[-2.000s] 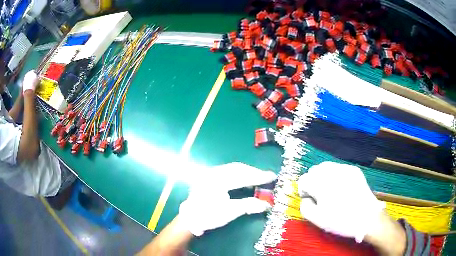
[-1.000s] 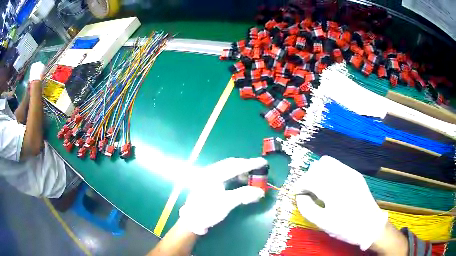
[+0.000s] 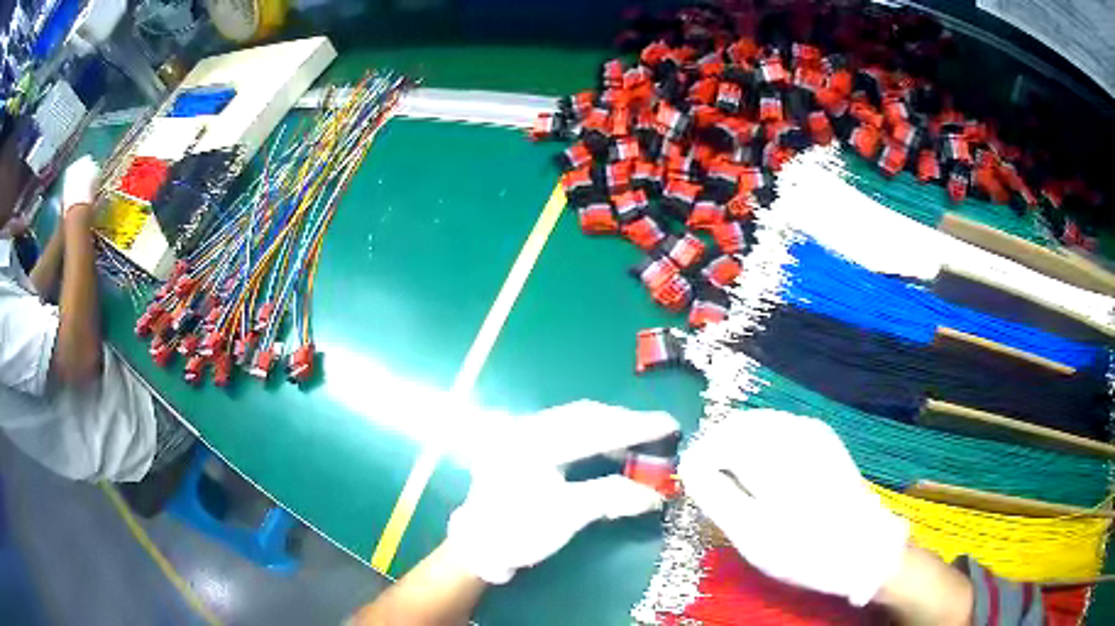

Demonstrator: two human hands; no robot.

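My left hand (image 3: pixel 538 489), in a white glove, holds a red and black connector housing (image 3: pixel 649 472) between thumb and fingers at the lower middle. My right hand (image 3: pixel 795 495), also gloved, is right beside the housing's right side with its fingertips pinched together. A thin dark strand shows at its fingers; its far end is hidden by the glove. The hand covers part of the yellow wires (image 3: pixel 1015 534) and green wires (image 3: pixel 844 422). The red wires (image 3: pixel 758 596) lie nearest me. Whitish terminals (image 3: pixel 721 379) edge the wires' left ends.
Loose connector housings (image 3: pixel 685 147) are heaped at the upper middle and right; one (image 3: pixel 658 350) lies apart. Blue wires (image 3: pixel 844 294), black wires (image 3: pixel 819 363) and white wires (image 3: pixel 856 226) lie between tan dividers (image 3: pixel 1003 349). Finished pigtails (image 3: pixel 287 232), a wire tray (image 3: pixel 263 92) and another person's arm (image 3: pixel 77 287) are left.
Since a second ago my right hand has moved left, up to the housing. The housing in my left hand has shifted slightly right and down.
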